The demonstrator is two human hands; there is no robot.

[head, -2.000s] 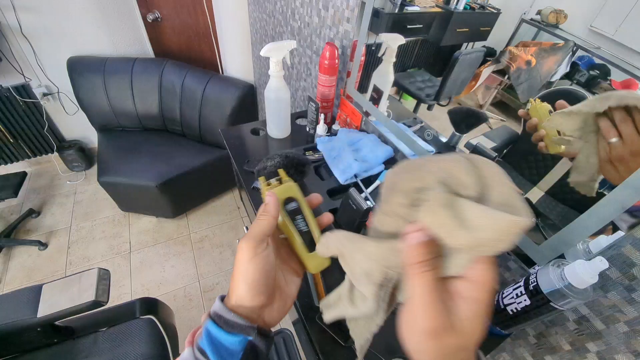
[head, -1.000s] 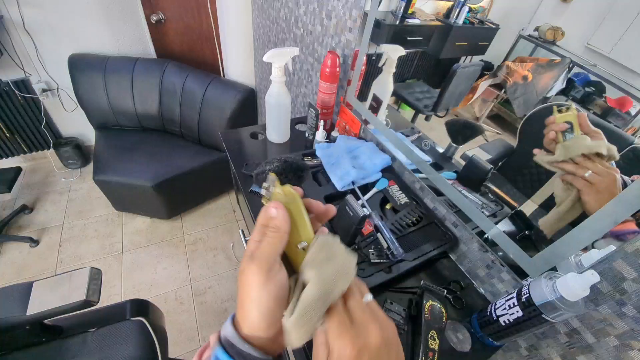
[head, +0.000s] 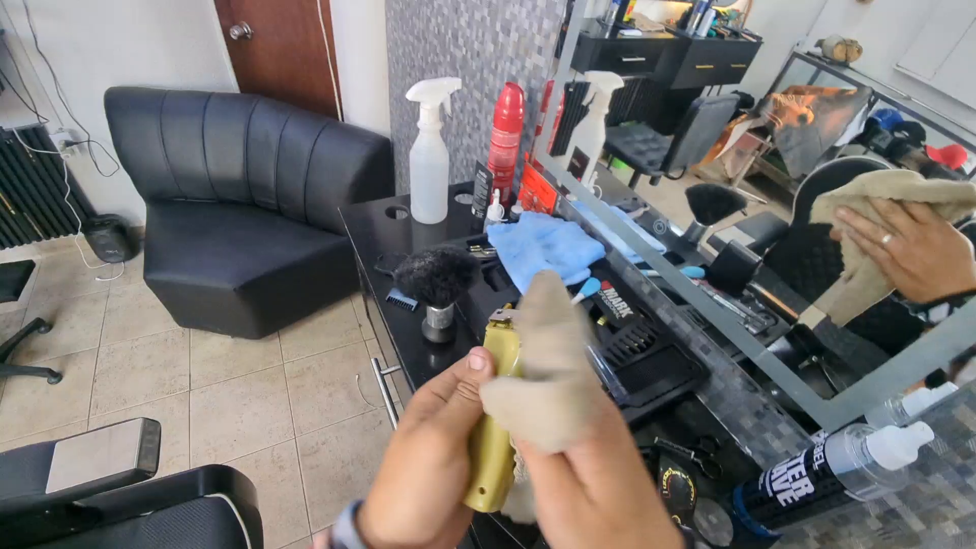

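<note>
My left hand (head: 435, 442) is closed around a yellow-green hair clipper (head: 492, 465), its metal blade end pointing up and away. My right hand (head: 591, 473) grips a beige cloth (head: 545, 381), blurred by motion, which lies against the clipper's right side and covers part of it. Just beyond the blade stands a black neck duster brush (head: 437, 282) on the black counter. A folded blue cloth (head: 545, 248) lies farther back on the counter.
A white spray bottle (head: 429, 160) and red spray can (head: 505, 141) stand at the back. At right are a black tray (head: 663, 374), scissors (head: 694, 454) and an aftershave bottle (head: 808, 473) by the mirror (head: 762, 374). A chair armrest (head: 103, 465) is lower left.
The clipper has turned so its side faces me, no longer its front with the dark panel. The beige cloth, earlier spread out to the right of the clipper, is now bunched against it.
</note>
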